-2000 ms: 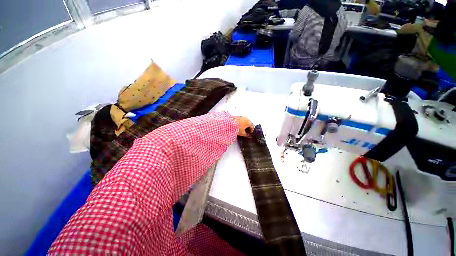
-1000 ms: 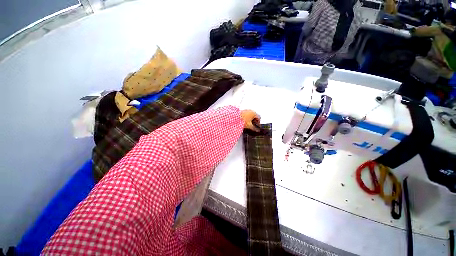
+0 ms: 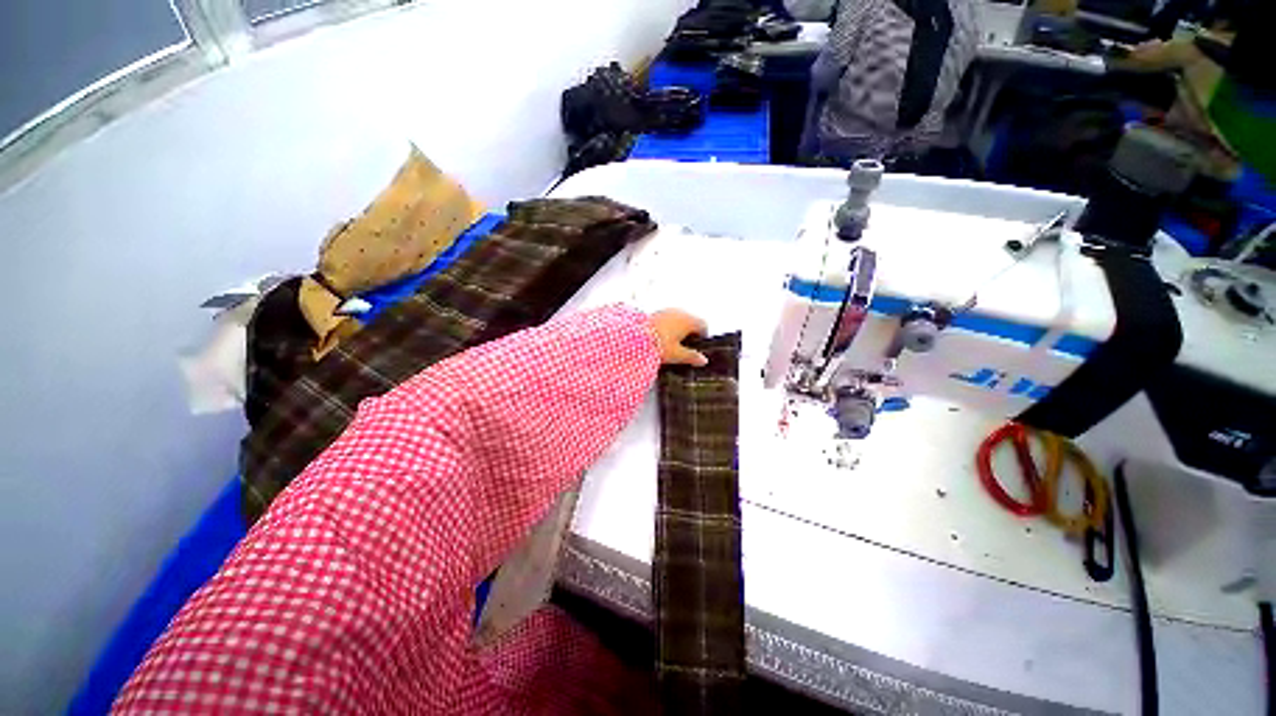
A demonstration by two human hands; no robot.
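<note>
A long, narrow dark plaid band (image 3: 698, 518) lies lengthwise on the white table, left of the needle area, and hangs over the front edge. My left hand (image 3: 679, 339) grips its far end, thumb and fingers at the top left corner. The gingham sleeve hides my wrist. My right hand is not in view. A pale strip (image 3: 529, 581) shows below my left sleeve, partly hidden by it. The sewing machine (image 3: 966, 315) stands right of the band, which is not under its presser foot (image 3: 809, 381).
Broad plaid panels (image 3: 420, 315) are piled at the left, with tan dotted pieces (image 3: 399, 231) beyond them. Scissors with red and yellow handles (image 3: 1043, 476) lie right of the needle. A dark strap (image 3: 1136, 588) crosses the right front. A pale wall is at left; a person's checked back (image 3: 896, 77) is behind.
The band has gone from slanting to nearly straight, and its lower end has shifted left. My left hand stays at its far end, with the fingers spread a little more over the corner.
</note>
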